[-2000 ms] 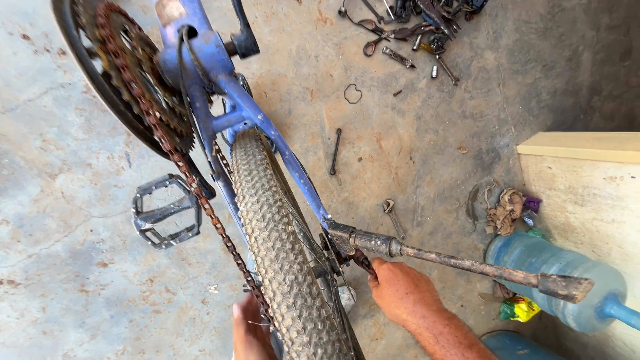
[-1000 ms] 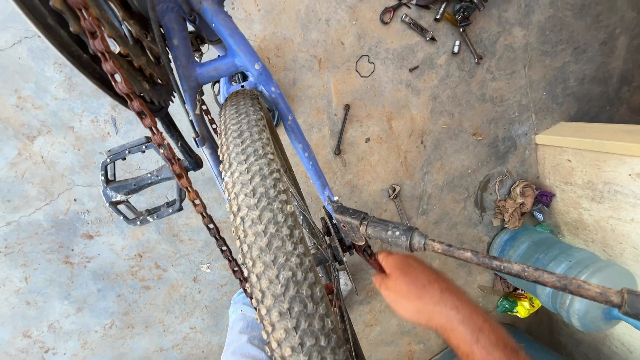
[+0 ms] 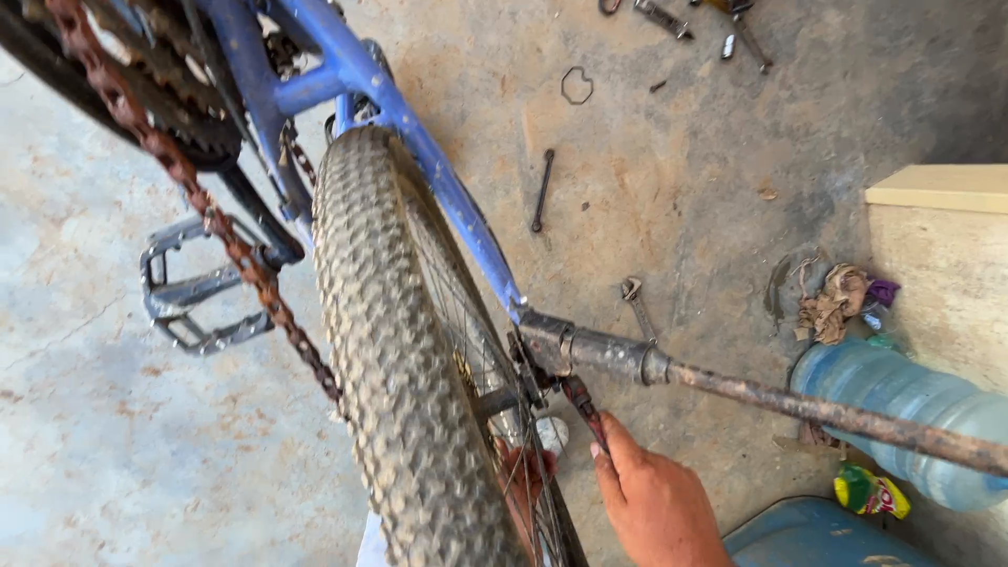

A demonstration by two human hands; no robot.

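My right hand point(image 3: 657, 492) grips the reddish handle of a tool point(image 3: 583, 405), whose head meets the wheel's axle area below the frame's end. My left hand point(image 3: 524, 476) shows only in part behind the spokes, low beside the knobby bicycle tire point(image 3: 386, 315); what its fingers do is hard to tell. The blue bicycle frame point(image 3: 449, 181) runs down to the axle, where a dark metal clamp-like piece point(image 3: 591, 346) joins a rusty metal bar point(image 3: 787, 402) stretching right. A rusty chain point(image 3: 236, 244) hangs left of the tire, in front of a black pedal point(image 3: 197, 287).
On the concrete floor lie a wrench point(image 3: 542, 190), an adjustable wrench point(image 3: 639, 307), a thin metal ring point(image 3: 577, 85) and several tools at the top. A blue water jug point(image 3: 898, 417), crumpled cloth point(image 3: 839, 303), yellow-green packet point(image 3: 870, 490) and blue container point(image 3: 827, 539) are at right, near a pale board point(image 3: 937, 260).
My left hand, seen left of the tire two seconds ago, is now behind the spokes on the tire's right. My right hand stays on the tool. The view has moved closer to the wheel.
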